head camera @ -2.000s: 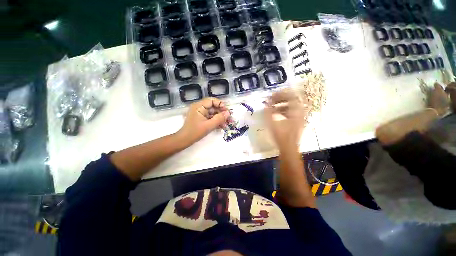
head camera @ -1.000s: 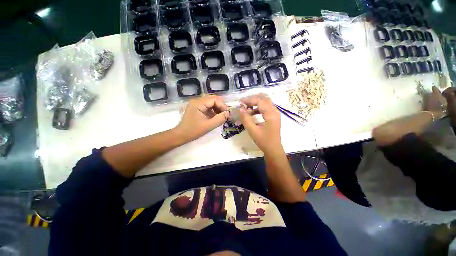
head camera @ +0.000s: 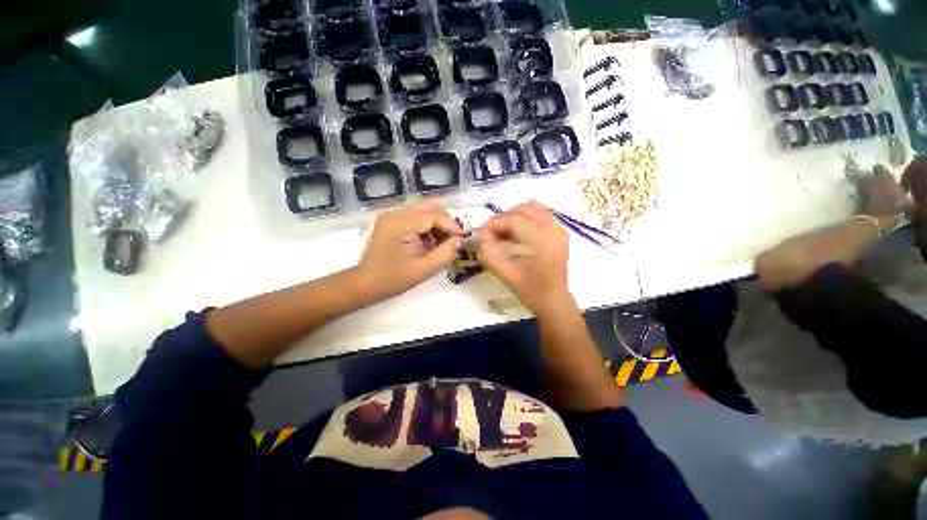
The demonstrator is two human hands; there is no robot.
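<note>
My left hand (head camera: 409, 249) and my right hand (head camera: 527, 254) meet fingertip to fingertip over the white board, in front of the tray. A tiny part (head camera: 469, 236) is pinched between them; its type is too small to tell. Small black components (head camera: 465, 272) lie in a loose pile just under the fingertips, partly hidden by the hands. Dark pointed tweezers (head camera: 586, 226) lie right of my right hand, beside a loose heap of small pale parts (head camera: 622, 186).
A clear blister tray (head camera: 254, 173) holds rows of black housings beyond my hands. Black strip parts (head camera: 610, 104) form a column right of it. Clear bags (head camera: 137, 188) and a loose black housing (head camera: 121, 251) lie left. A neighbour's forearm (head camera: 823, 247) is at right, below another tray (head camera: 757, 96).
My right hand has come from beside the pale heap to meet my left hand, uncovering the tweezers. Over the last second both hands have stayed nearly in place.
</note>
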